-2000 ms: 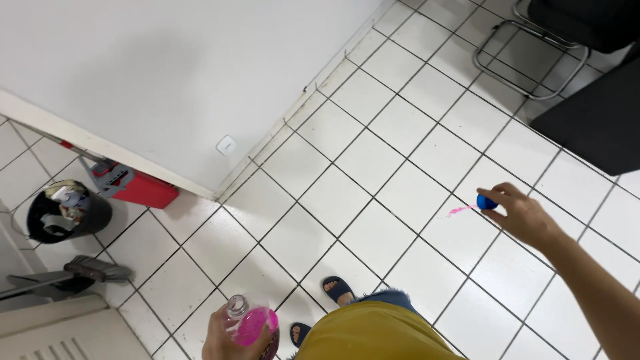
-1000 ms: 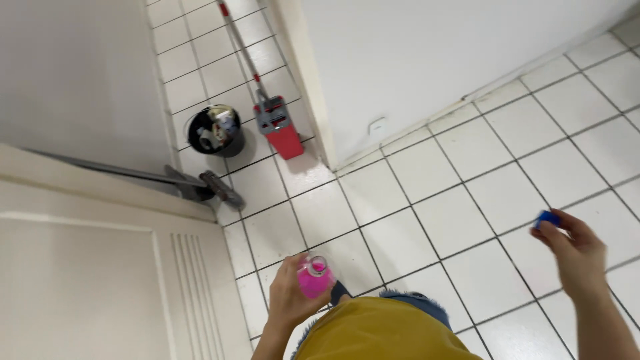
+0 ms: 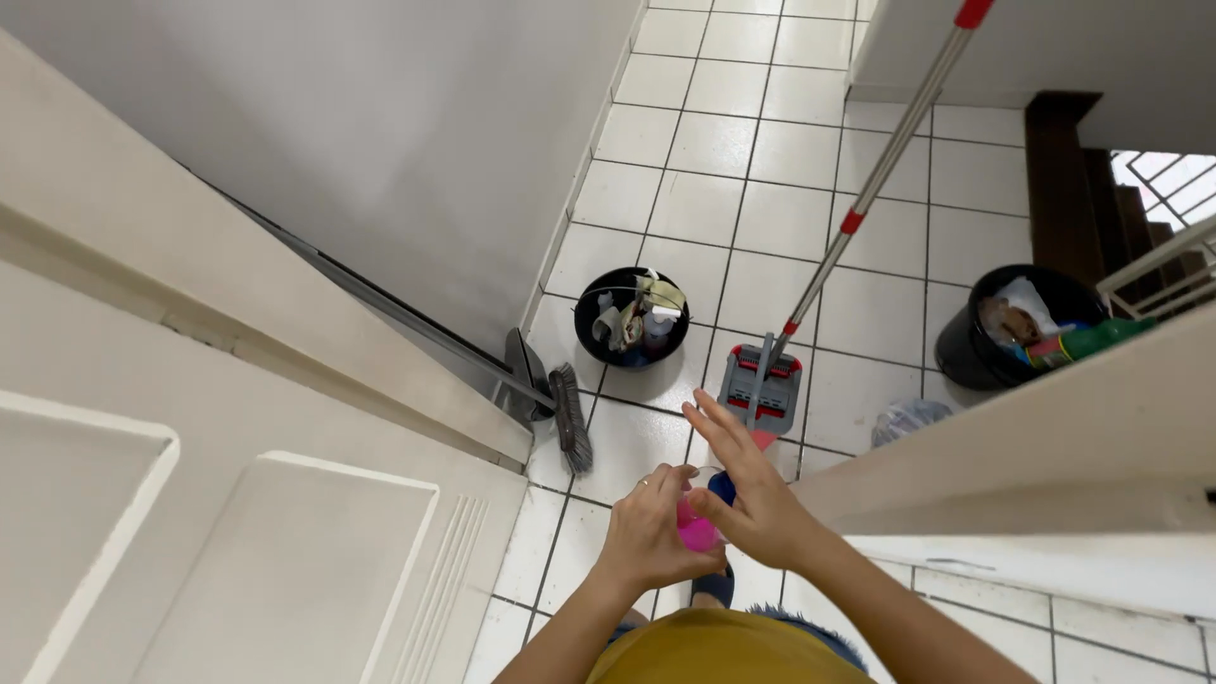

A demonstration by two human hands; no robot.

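My left hand [image 3: 655, 532] is wrapped around a clear bottle of pink liquid [image 3: 698, 530] in front of my waist. Close against the bottle's right side is my right hand [image 3: 755, 508], its fingers raised and its thumb near the bottle. The blue cap [image 3: 722, 487] shows between that palm and the bottle's top; whether it is on the neck, and how the right hand holds it, cannot be told. Beyond my hands stands a red and grey mop bucket [image 3: 760, 389] with a mop handle [image 3: 883, 180] rising from it.
A black bucket [image 3: 632, 318] of cloths and bottles stands on the tiles. A broom [image 3: 570, 418] and a long-handled dustpan [image 3: 521, 370] lean at the left wall beside a white door [image 3: 237, 456]. At right are a full black bin [image 3: 969, 332], a plastic bag [image 3: 907, 420] and stairs [image 3: 1064, 190].
My right hand has come in from the far right with the blue cap and now meets the bottle in my left hand. The view has turned strongly toward the doorway.
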